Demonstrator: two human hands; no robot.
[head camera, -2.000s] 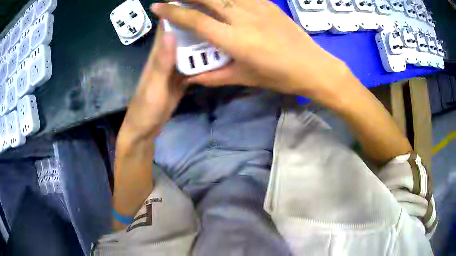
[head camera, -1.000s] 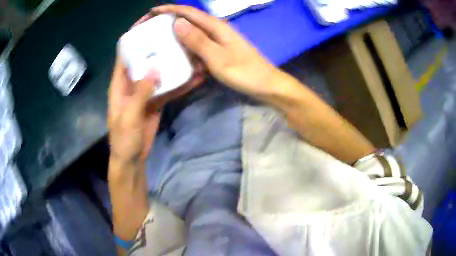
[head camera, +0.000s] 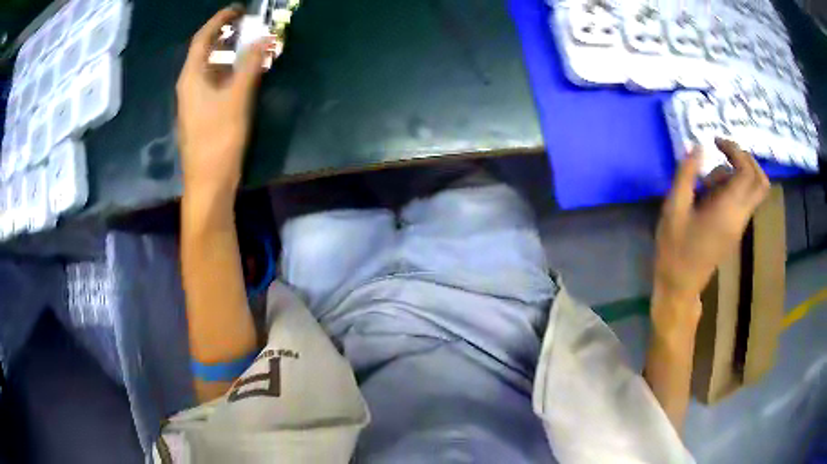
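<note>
My left hand (head camera: 216, 100) is at the upper left over the dark worktop, its fingers on a partly blurred open unit (head camera: 263, 32) with white, dark and small yellow parts. My right hand (head camera: 716, 204) is at the right, thumb and fingers pinching a white back cover (head camera: 712, 159) at the near end of the pronged pieces. More white back covers with prongs (head camera: 644, 36) lie in rows on the blue mat (head camera: 598, 149). The palm side of my right hand is hidden.
White slotted pieces (head camera: 62, 113) lie in rows at the worktop's left. The green worktop (head camera: 408, 82) ends at a front edge above my lap. A lined bin (head camera: 150, 308) with white pieces stands below left, a brown cardboard box (head camera: 766, 290) below right.
The hands were together around a white adapter; now they are wide apart. My right hand has moved right to the pronged rows, and my left holds an open unit at the upper left.
</note>
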